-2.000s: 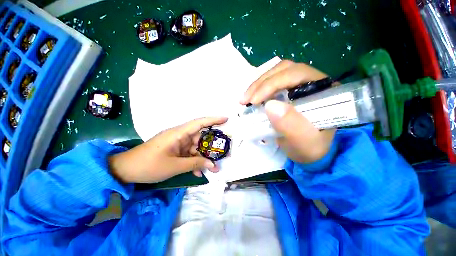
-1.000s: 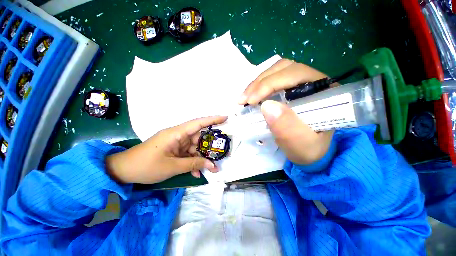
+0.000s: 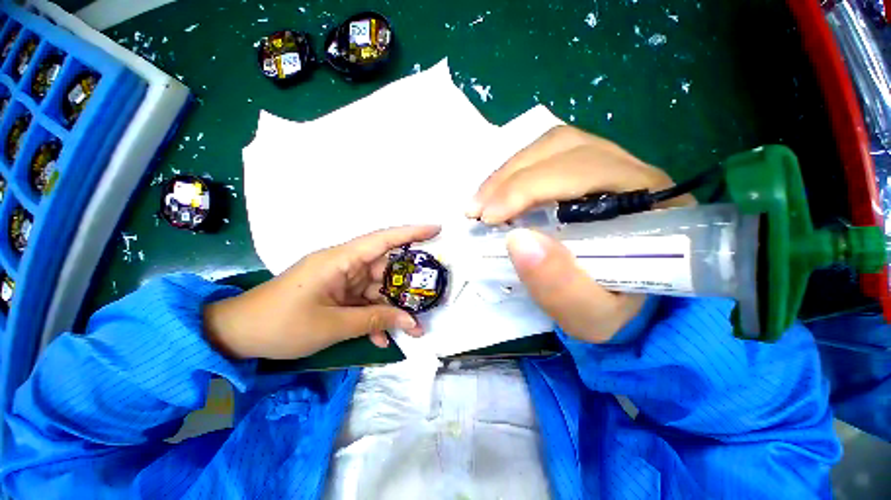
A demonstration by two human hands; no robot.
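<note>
My left hand (image 3: 318,293) holds a round black electronic module (image 3: 414,279) between thumb and fingers, its board with gold and white parts facing up. My right hand (image 3: 576,220) grips a clear dispensing syringe (image 3: 635,249) with a white label strip, its front end pointing left towards the module. The syringe tip is hard to make out against the paper. A green air cap (image 3: 777,244) sits on the syringe's rear end. A slim black piece with a cord (image 3: 611,205) lies along the syringe. Both hands are over the white paper sheet (image 3: 342,166).
A blue compartment tray (image 3: 107,127) with modules in its cells stands at the left, beside a grey-white edge (image 3: 156,122). Three loose modules, one (image 3: 188,203) left of the paper, lie on the green bench (image 3: 547,49). A red tray (image 3: 830,68) with shiny bags (image 3: 865,63) is at the right.
The syringe's rear end and green cap have swung down towards me, so the syringe lies more level. My right hand has turned with it. My left hand and the module are almost unchanged.
</note>
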